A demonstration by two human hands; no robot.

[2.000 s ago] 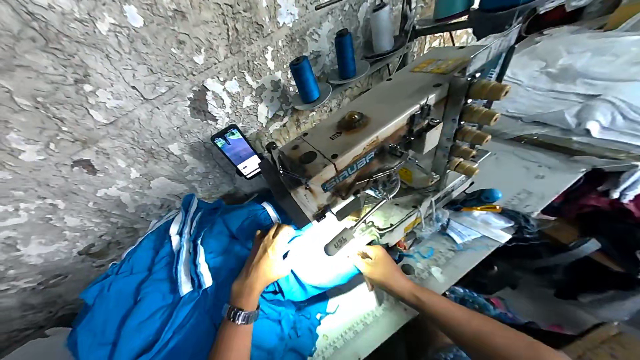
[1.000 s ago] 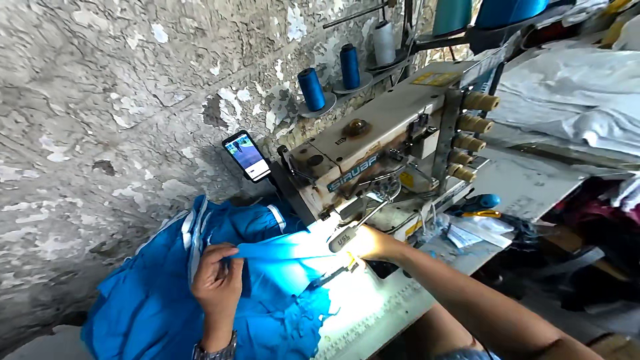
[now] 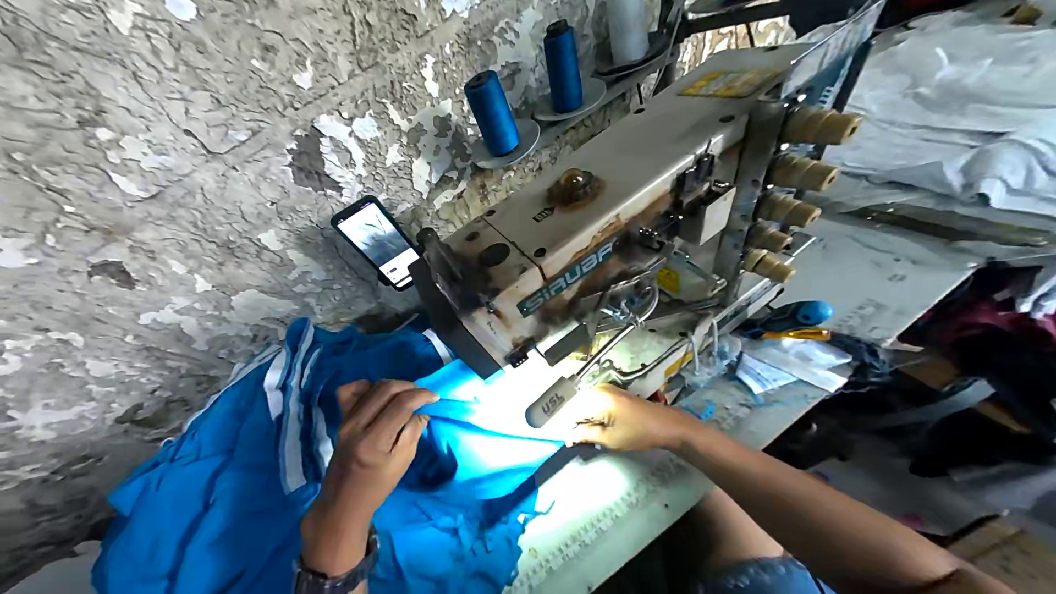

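Note:
A Siruba industrial sewing machine (image 3: 594, 223) stands on the table, its lamp brightly lighting the sewing area. Blue fabric with white stripes (image 3: 231, 478) lies heaped left of the machine and runs under its head. My left hand (image 3: 384, 433), a watch on its wrist, pinches a fold of this fabric left of the needle area. My right hand (image 3: 619, 419) is at the fabric's right end, beside the grey lamp (image 3: 551, 402) marked USL; its fingertips are partly lost in glare, and they seem to hold the fabric edge. The needle and presser foot are hidden by glare and the machine head.
Behind the machine are blue thread cones (image 3: 492, 114) on a stand. A smartphone (image 3: 376, 242) leans near the peeling wall. Right of the machine lie a blue-handled tool (image 3: 800, 314), an orange tool (image 3: 796, 334) and scraps (image 3: 784, 363). White cloth (image 3: 949, 107) is piled at the back right.
My left hand has moved along the fabric, from near the machine two seconds ago to further left, then somewhat back toward it. The right hand stays by the sewing area.

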